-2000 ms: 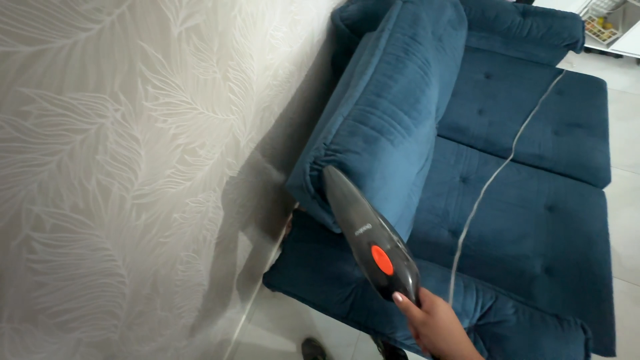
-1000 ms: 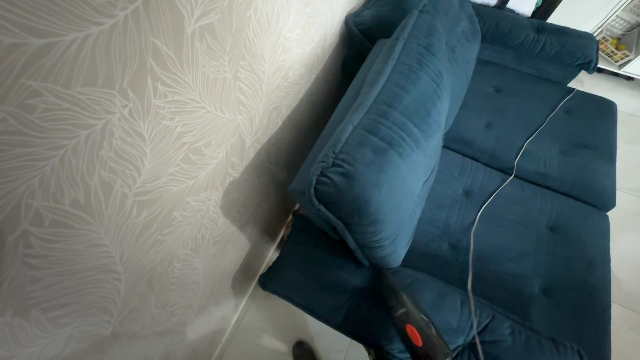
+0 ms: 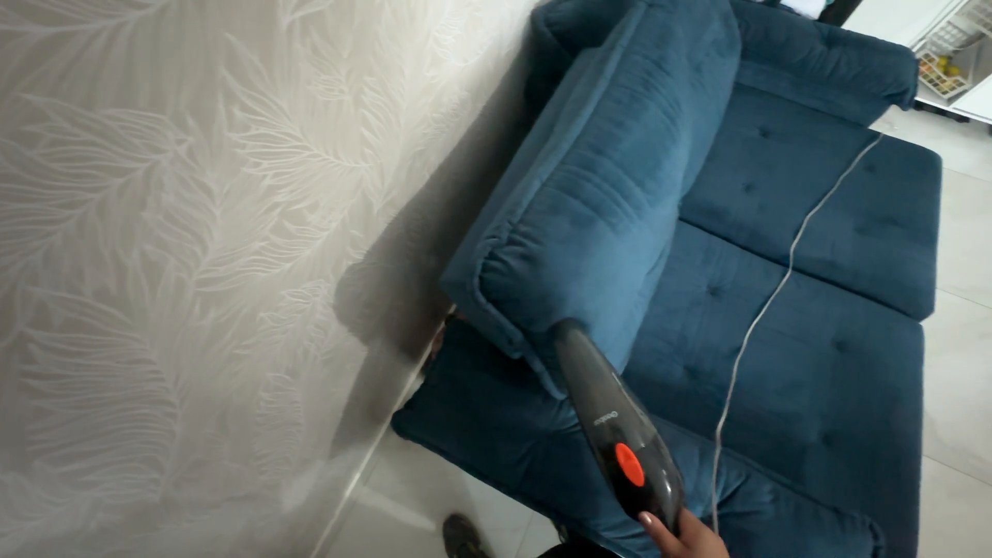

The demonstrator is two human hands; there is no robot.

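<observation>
At the bottom edge, my right hand [image 3: 686, 536] is closed around the rear of a black handheld vacuum cleaner [image 3: 601, 403] with an orange button [image 3: 630, 465]. Its narrow nozzle [image 3: 570, 329] points up and left and meets the near end of the blue upholstered sofa backrest [image 3: 597, 201]. Below the nozzle lies the sofa's near armrest [image 3: 496, 403]. A thin light cord [image 3: 744, 349] runs across the tufted seat cushions [image 3: 775, 333] down to beside my right hand. My left hand is out of view.
A wall with raised leaf patterns [image 3: 194, 232] fills the left side, and a shadow falls on it beside the backrest. A dark shoe [image 3: 463, 535] shows on the tiled floor [image 3: 418, 480]. The far armrest [image 3: 837, 58] and a white basket with fruit [image 3: 942, 74] are at upper right.
The vacuum cleaner dipped from the backrest's end to the armrest's inner side one second ago, and has since moved up and back against the backrest. My right hand has come back into clear view.
</observation>
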